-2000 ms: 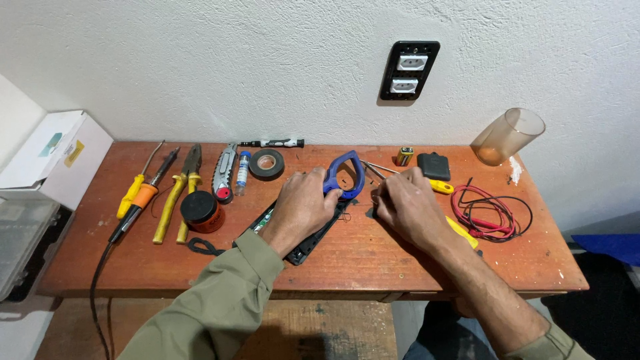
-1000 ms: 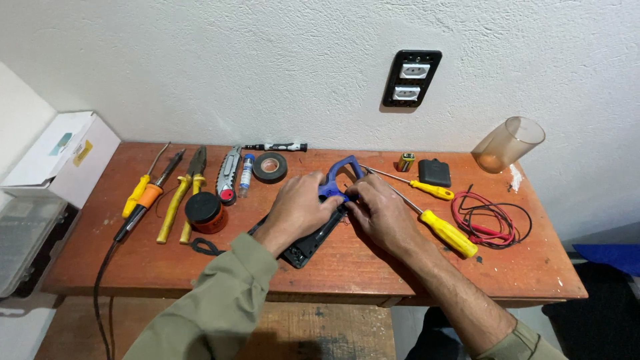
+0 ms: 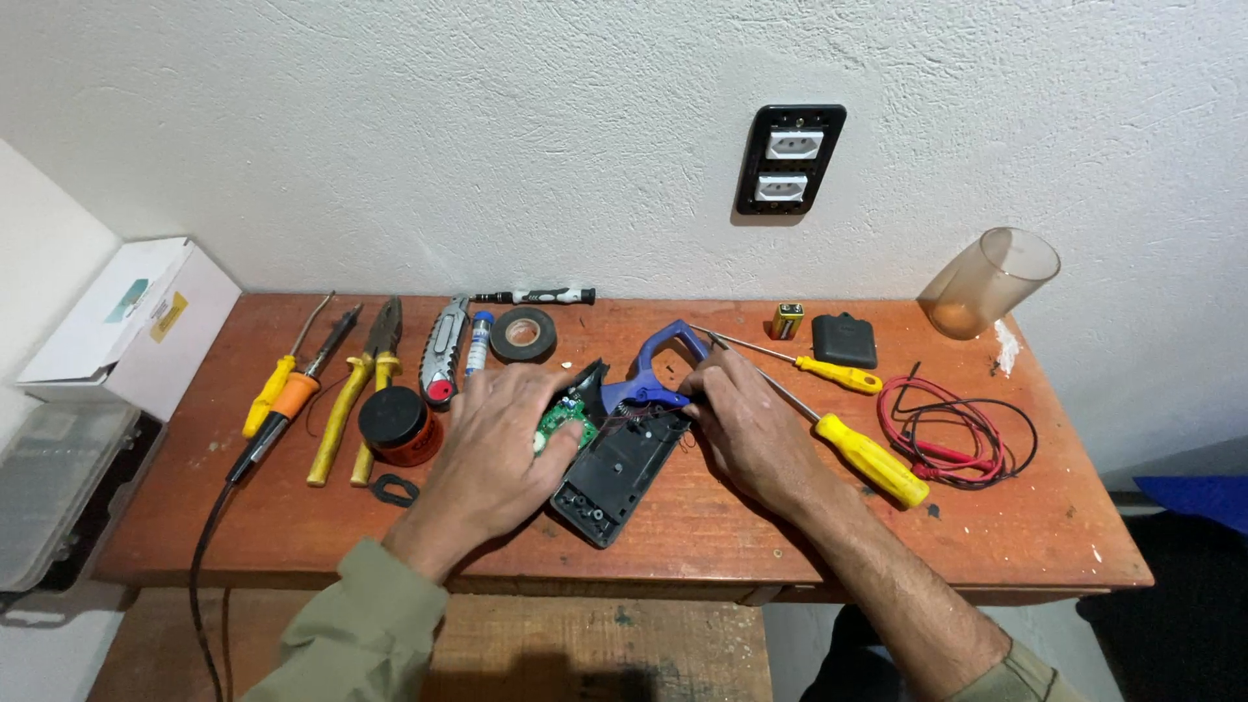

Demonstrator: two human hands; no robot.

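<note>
My left hand [image 3: 497,444] grips a green circuit board [image 3: 565,424] in a black plastic part, tilted up beside an opened black plastic housing [image 3: 624,468]. Thin wires run between the board and the housing. A blue clamp-meter jaw [image 3: 668,351] stands at the housing's far end. Around the jaw's right side and trigger, my right hand [image 3: 736,414] has its fingers closed; some fingertips are hidden. Near that hand lie a large yellow-handled screwdriver [image 3: 873,458] and a smaller one [image 3: 838,374].
On the left are a soldering iron [image 3: 292,395], yellow-handled pliers [image 3: 341,419], a red jar with black lid [image 3: 400,426], a utility knife [image 3: 446,351] and electrical tape [image 3: 524,334]. Red and black test leads [image 3: 946,429], a 9V battery [image 3: 786,321] and a clear cylinder [image 3: 990,283] are right.
My left hand has moved left with the circuit board, which now stands apart from the black housing. The housing's inside shows more. My right hand remains at the blue jaw.
</note>
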